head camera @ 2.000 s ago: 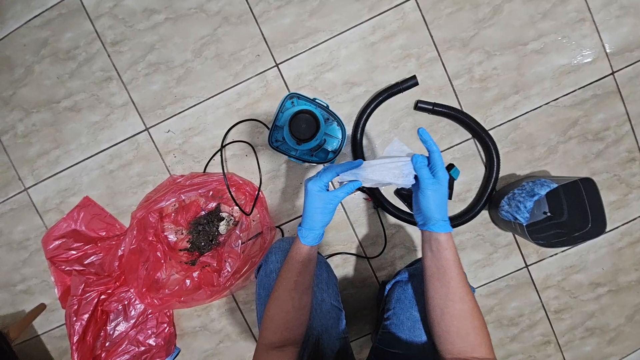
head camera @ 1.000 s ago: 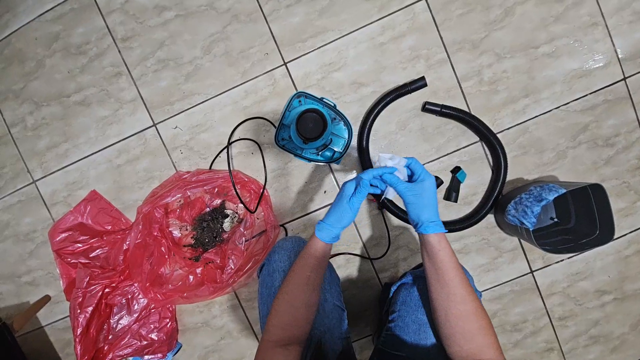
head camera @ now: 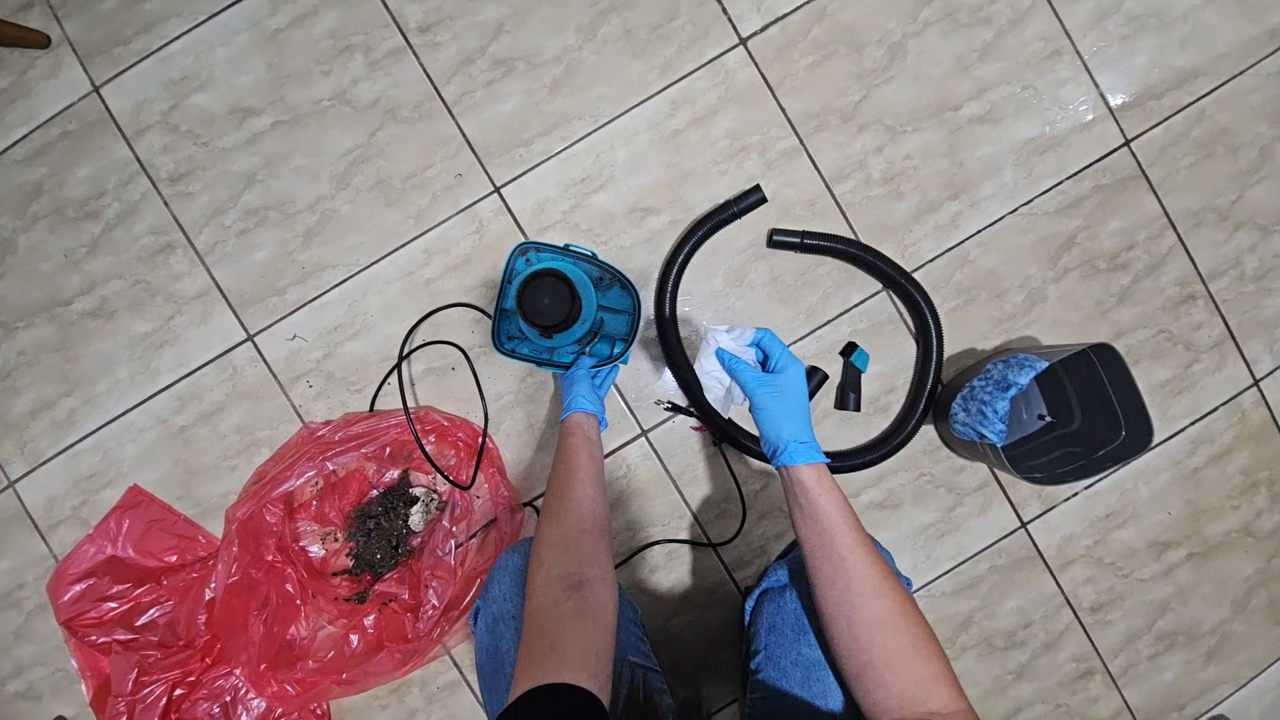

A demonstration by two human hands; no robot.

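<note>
Both my hands wear blue disposable gloves. My left hand (head camera: 588,390) is at the lower edge of the teal vacuum cleaner head (head camera: 618,300), its fingertips partly hidden against the rim. A round black part (head camera: 548,300) sits in the middle of that head. In my right hand (head camera: 775,398) is a crumpled white cloth or wipe (head camera: 722,365), pinched between thumb and fingers above the left side of the black vacuum hose (head camera: 925,320). A small black and teal nozzle (head camera: 850,378) lies inside the hose's curve, beside the end of another black tube (head camera: 817,380).
An open red plastic bag (head camera: 270,600) holding dark debris (head camera: 385,530) lies at lower left. A black power cord (head camera: 402,365) loops over its edge. At right, a dark canister (head camera: 1090,410) with a mottled blue cloth (head camera: 995,398) lies on the tiled floor.
My hands, together on the white cloth one second ago, are now apart. The left has moved to the teal vacuum head; the right keeps the cloth.
</note>
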